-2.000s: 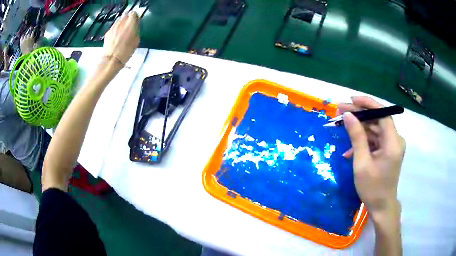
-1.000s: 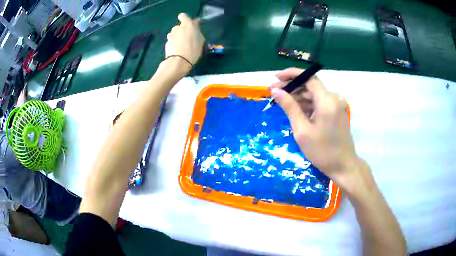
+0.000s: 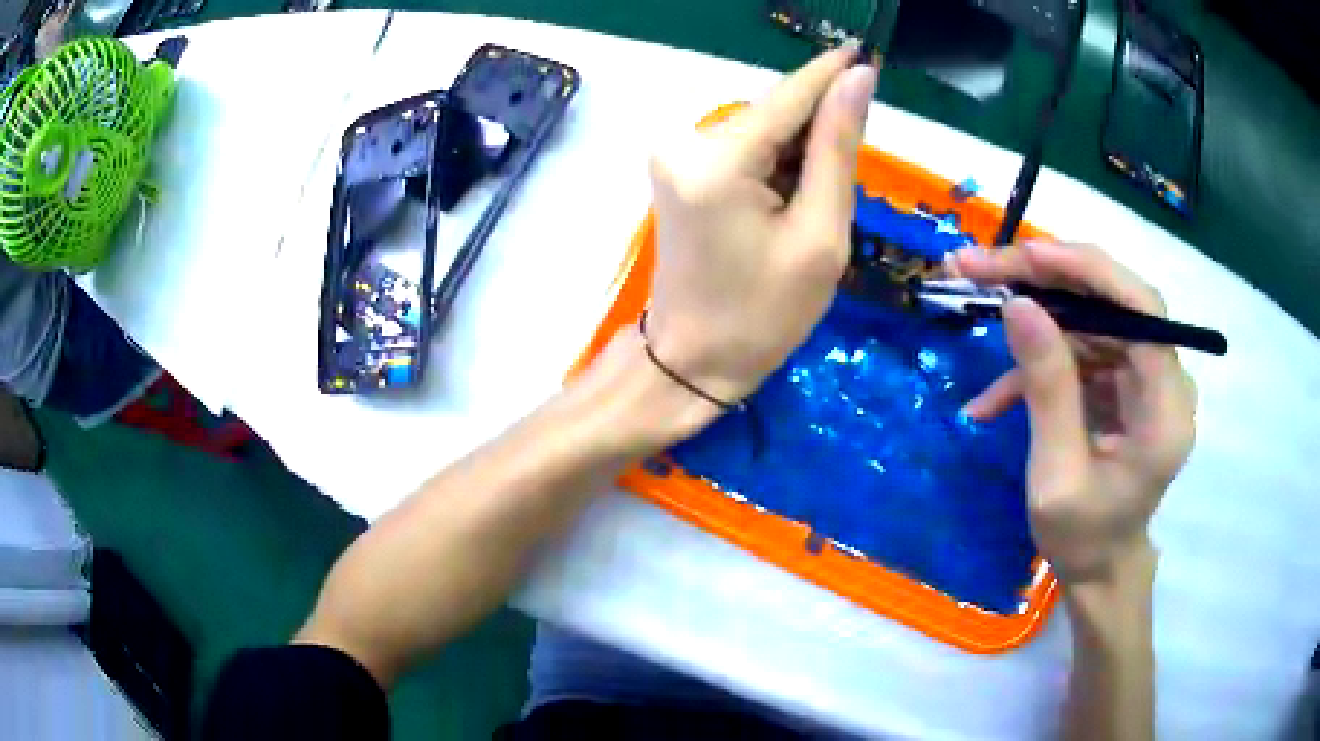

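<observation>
My left hand (image 3: 760, 239) holds a black phone middle frame (image 3: 1031, 159) by its left side, over the far part of the orange tray (image 3: 927, 623). The frame's near end, with small gold bits, is beside the tweezer tips. My right hand (image 3: 1093, 391) holds black-handled tweezers (image 3: 1122, 322) like a pen, their pale tips at that end. Whether the tips grip anything cannot be told. A shiny blue sheet (image 3: 869, 449) fills the tray; pale flecks or glare show on it. My left hand and wrist cover the tray's left side.
Two overlapping black frames (image 3: 379, 275) lie on the white surface (image 3: 507, 362) left of the tray. Another frame (image 3: 1158, 109) lies on the green surface at upper right. A green fan (image 3: 75, 157) stands far left.
My left hand has come from the green surface to the tray with a frame. My right hand has brought the tweezer tips to the frame's near end. The camera view has shifted.
</observation>
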